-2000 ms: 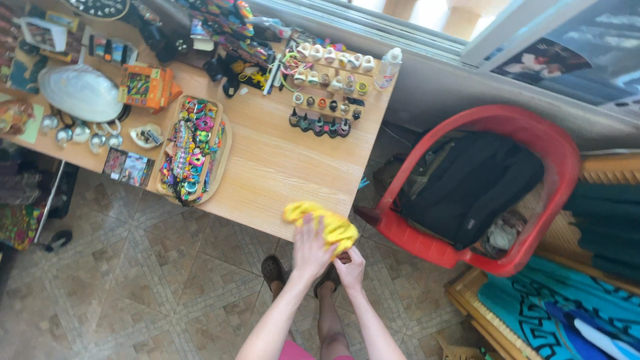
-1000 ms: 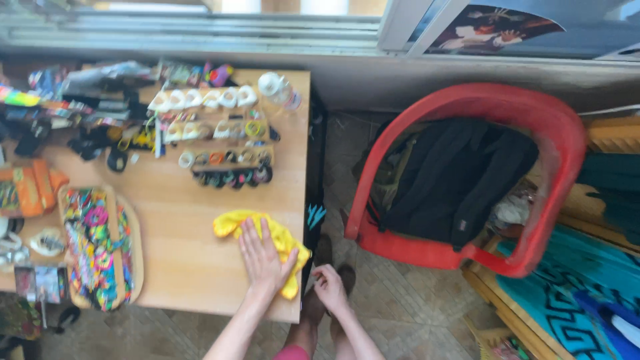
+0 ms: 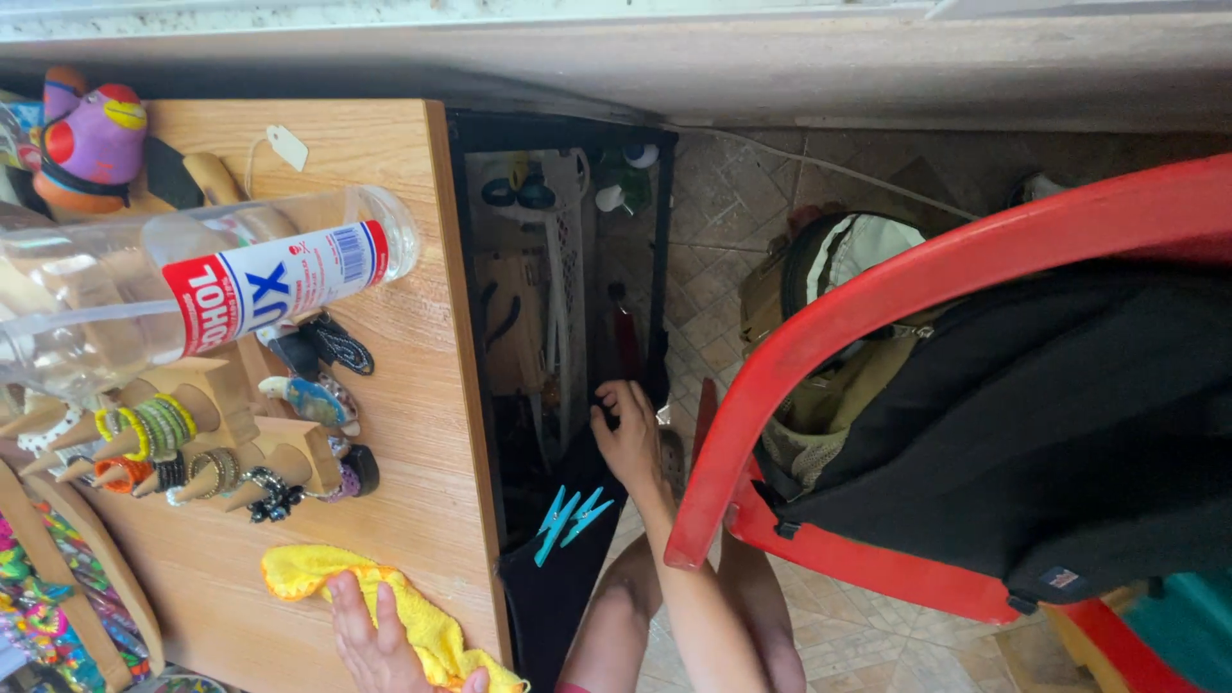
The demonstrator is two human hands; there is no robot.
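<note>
My left hand [image 3: 375, 635] lies over a bunched yellow cloth [image 3: 423, 616] on the wooden tabletop, near its right edge, with the fingers on the cloth and the thumb at its lower part. Beyond the table's side edge, my right hand [image 3: 630, 438] has its fingers curled at the upper edge of a black fabric cover [image 3: 568, 597]. Two blue clothespins [image 3: 568, 520] are on that cover. Above the hand, a dark-framed shelf unit [image 3: 664, 260] shows a white plastic basket [image 3: 573, 279], scissors [image 3: 517, 192] and pliers [image 3: 500, 318] inside.
A clear alcohol bottle [image 3: 202, 279], wooden cones with bracelets [image 3: 159, 423] and a tray of colorful items [image 3: 96, 568] occupy the table's left part. A red plastic chair [image 3: 866, 279] holding a black backpack [image 3: 1039, 433] stands at the right. A cable [image 3: 866, 183] runs along the floor.
The black cover beside the table is drawn down, and the shelf inside shows. My right hand has moved from below the table corner up to the cover. The view is much closer.
</note>
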